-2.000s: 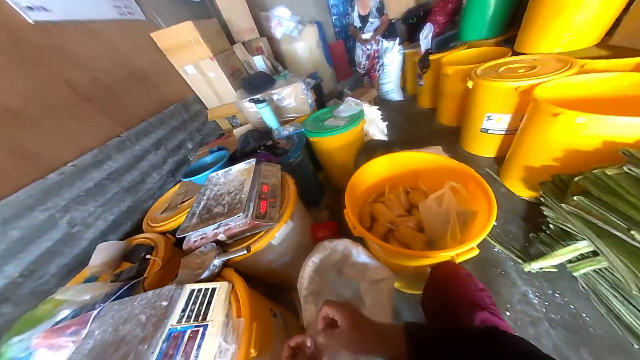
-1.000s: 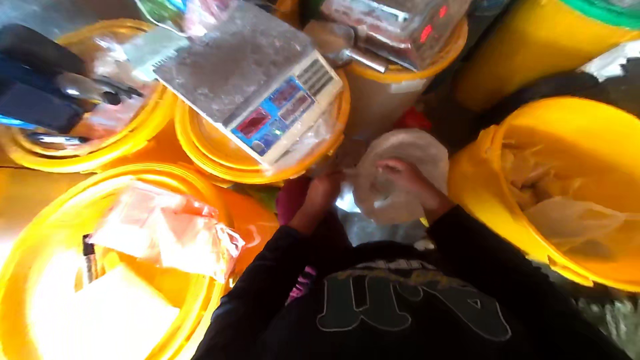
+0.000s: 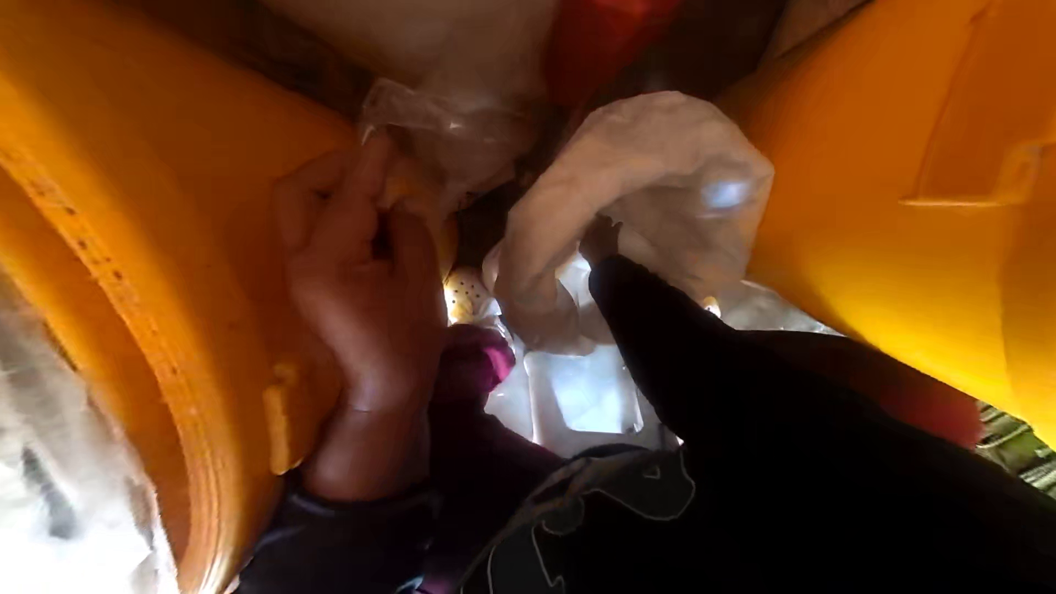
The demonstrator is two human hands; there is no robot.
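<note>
My left hand (image 3: 355,264) is at the left of centre, its fingers closed on a clear plastic bag (image 3: 450,124) that spreads up and to the right. Right of centre stands a pale sack (image 3: 660,132) with a rolled rim and an open mouth. My right hand (image 3: 602,238) reaches into that mouth; only a small dark part of it shows past the black sleeve, and its fingers are hidden. Whether it holds anything cannot be seen.
Yellow plastic tubs stand close on both sides, one at the left (image 3: 206,165) and one at the right (image 3: 866,247). A red item (image 3: 606,41) lies beyond the sack. Below it is a pale, brightly lit surface (image 3: 586,392). Green leaves (image 3: 1019,454) show at the lower right.
The view has swung down and come close to the sack. My right hand, seen over the sack's mouth a second ago, is now lower inside it. My left hand is raised beside the left tub.
</note>
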